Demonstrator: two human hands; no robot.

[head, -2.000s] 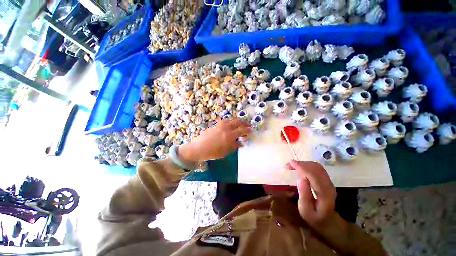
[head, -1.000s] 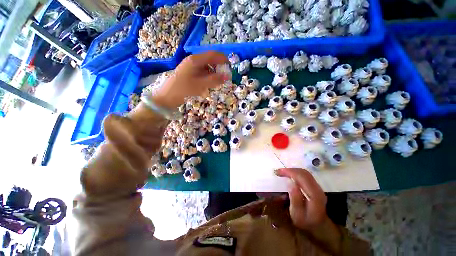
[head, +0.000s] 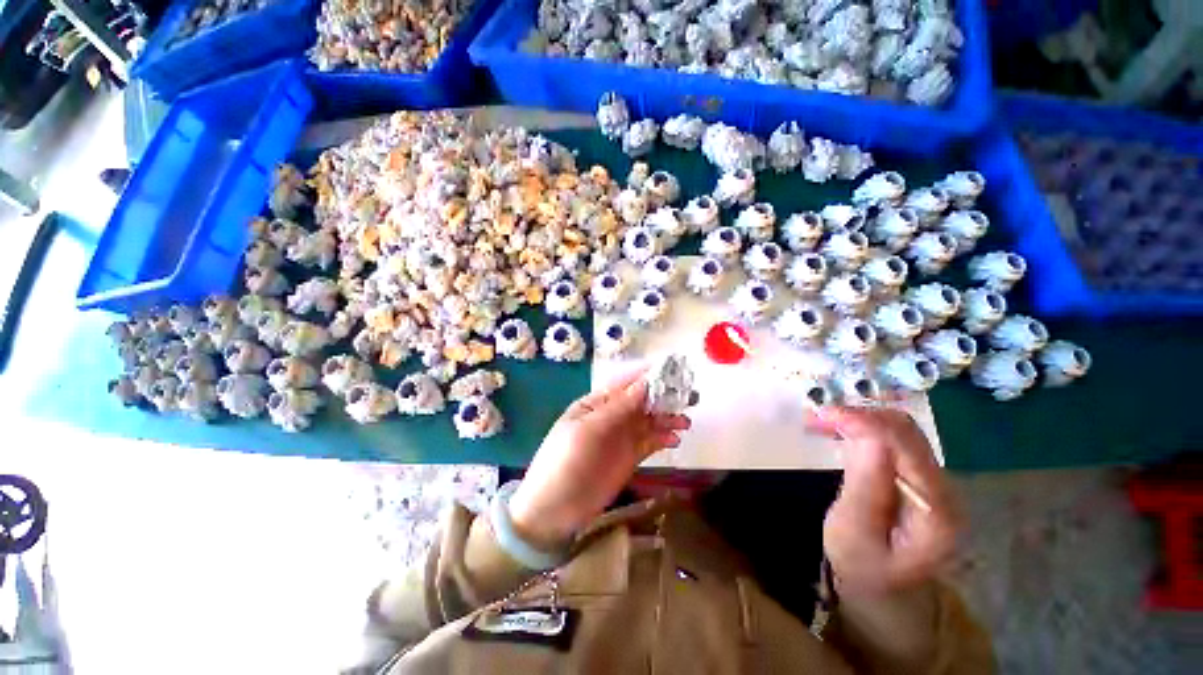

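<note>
My left hand [head: 600,448] holds a whitish-grey ridged craft piece [head: 672,382] between thumb and fingers, over the left part of the white sheet [head: 752,429]. My right hand [head: 891,495] is over the sheet's right edge, slightly blurred, closed around a thin pale stick [head: 910,495]; only a short part of the stick shows. The red disc [head: 727,343] lies on the sheet between the hands, with a pale mark on it. Ridged pieces with dark round openings [head: 900,321] stand in rows on and beyond the sheet.
A heap of small grey and orange pieces [head: 435,237] lies left of centre, with darker grey pieces [head: 242,393] at far left. Blue bins ring the dark green table [head: 554,402]: a large one [head: 739,99] at back, others at back left and right. Something red stands at lower right.
My left hand has come from over the heap down to the sheet's near left, now with a ridged piece. My right hand has moved right, away from the red disc. The view has shifted.
</note>
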